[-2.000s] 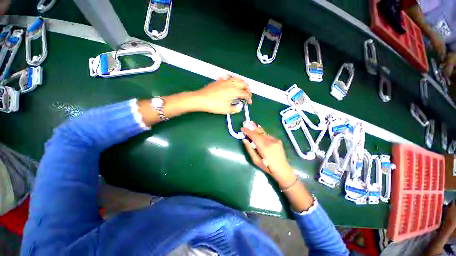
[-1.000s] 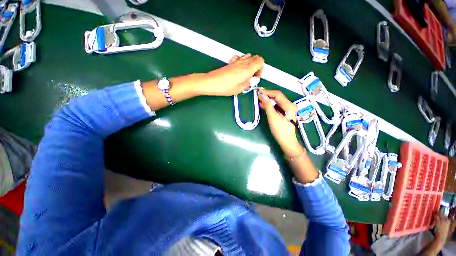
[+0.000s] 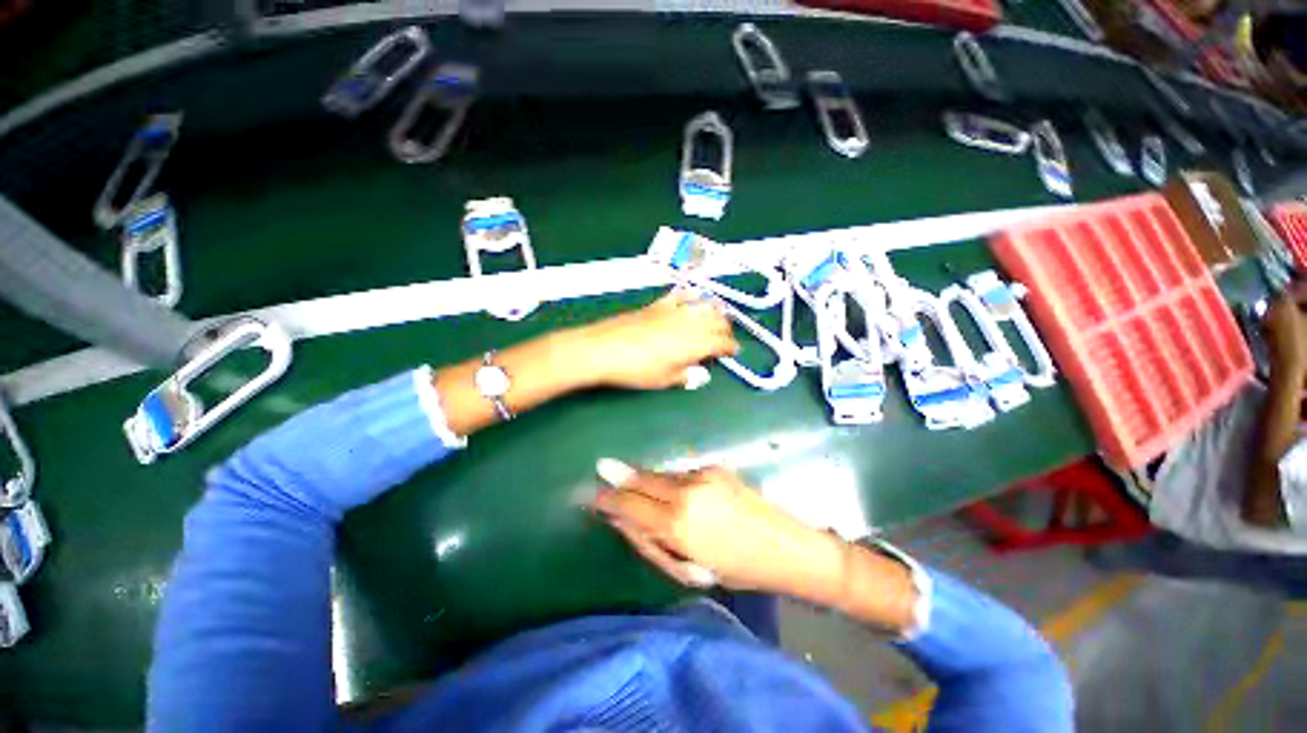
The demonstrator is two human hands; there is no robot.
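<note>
My left hand (image 3: 659,348) lies over the near end of a white loop-shaped unit (image 3: 763,375) at the left edge of the pile. It hides that unit's block end, and whether the fingers grip it cannot be told. My right hand (image 3: 717,527) is nearer my body, over the green bench, slightly blurred, with thumb and fingers apart and no unit in it. White tips show on fingers of both hands. The unit pile (image 3: 856,358) has blue patches on its block ends. One unit (image 3: 499,258) lies across the white edge strip.
The red tray (image 3: 1132,322) stands at the right bench edge. A set-apart unit (image 3: 237,375) lies left by the grey post (image 3: 86,279); more units lie at far left. The dark green belt (image 3: 602,172) carries scattered units. A person's arm (image 3: 1280,408) shows at far right.
The view has shifted. The unit between my hands has left them. My left hand has moved to the pile's left end, and my right hand has drawn back towards my body.
</note>
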